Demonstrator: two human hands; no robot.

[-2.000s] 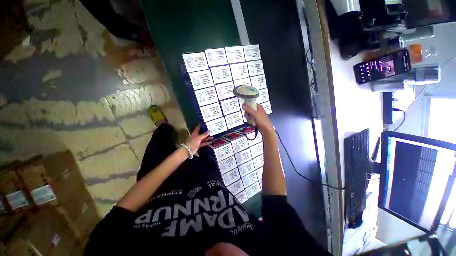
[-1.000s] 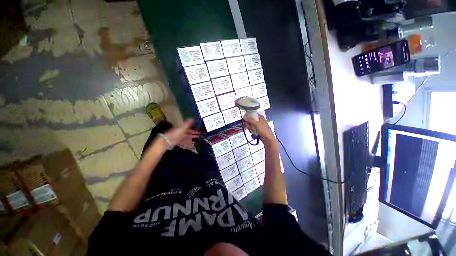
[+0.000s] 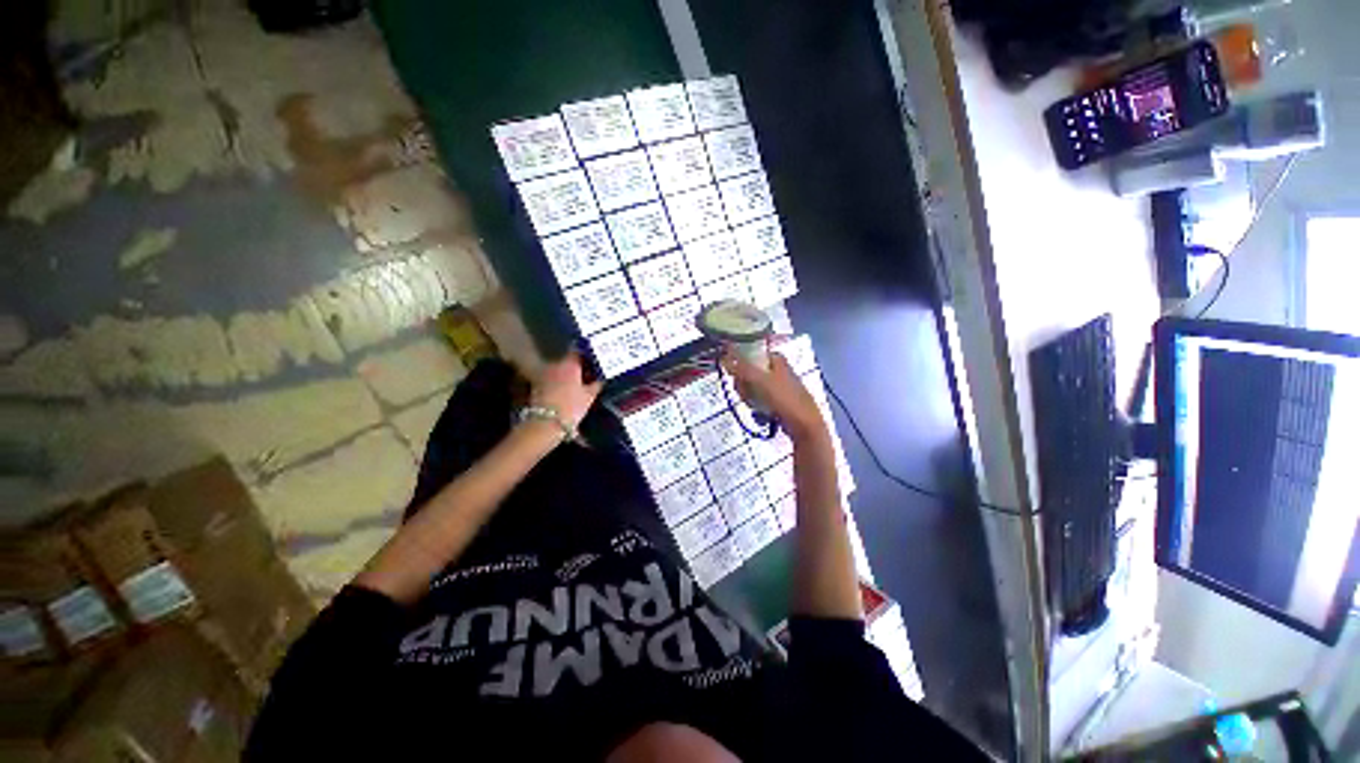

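A block of small boxes with white labels up [image 3: 641, 224] lies on the green bench. A second block [image 3: 709, 462] lies closer to me, with red box sides showing along its far edge. My right hand [image 3: 768, 391] grips the pale barcode scanner [image 3: 735, 321] by its handle, its head over the gap between the blocks at their right side. A dark cable runs from it to the right. My left hand [image 3: 561, 392] is at the near left corner of the far block; its fingertips are dark and unclear, so contact or a held object cannot be told.
Right of the bench [image 3: 850, 194], a white shelf holds a keyboard [image 3: 1077, 462], a monitor [image 3: 1268, 470] and an upright lit phone [image 3: 1141, 105]. More boxes [image 3: 880, 634] lie by my right elbow. Brown cartons [image 3: 209, 537] stand on the floor at lower left.
The boxes have shifted up and left in view. The scanner has moved from over the far block to its near edge. My left hand drew back from the boxes, then came near their corner again.
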